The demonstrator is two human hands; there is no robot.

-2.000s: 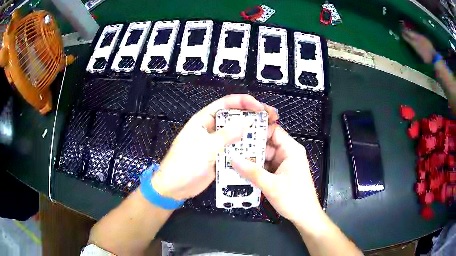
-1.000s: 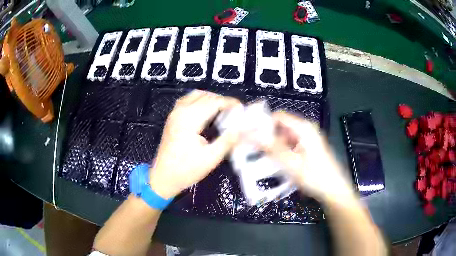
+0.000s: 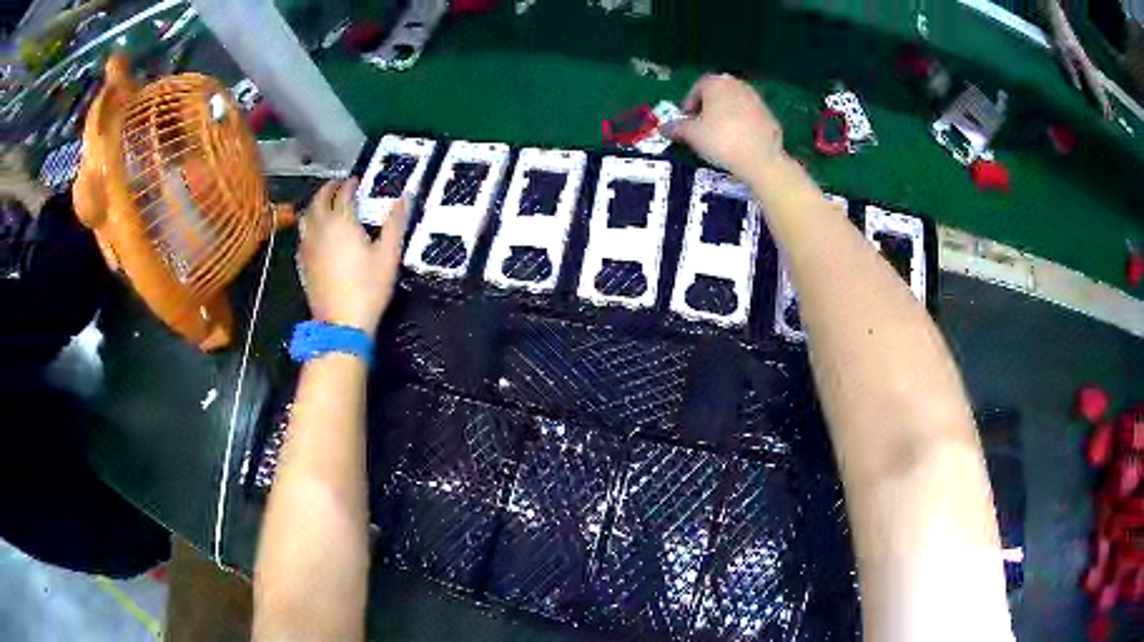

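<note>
Several white phone housings (image 3: pixel 624 232) lie in a row in the upper pockets of the black blister tray (image 3: pixel 502 458). My left hand (image 3: pixel 345 257), with a blue wristband, has its thumb and fingers around the lower end of the leftmost housing (image 3: pixel 397 169), which is still in the tray; the hand hides that end. My right hand (image 3: pixel 731 123) reaches over the tray to the green belt, its fingertips pinching the edge of a small pale board (image 3: pixel 665 122) beside a red piece (image 3: pixel 630 126). My right forearm partly covers the housings at right.
An orange fan (image 3: pixel 182 201) stands at left beside a pale metal post (image 3: pixel 276 82). More boards (image 3: pixel 851 119) and red pieces (image 3: pixel 990 173) lie on the belt. A red heap (image 3: pixel 1123 514) is at right. A dark slab (image 3: pixel 1004 483) is partly behind my right forearm.
The board and housing held between my hands have left them. My left hand has moved to the leftmost housing and my right to the belt. The view has shifted, showing more belt.
</note>
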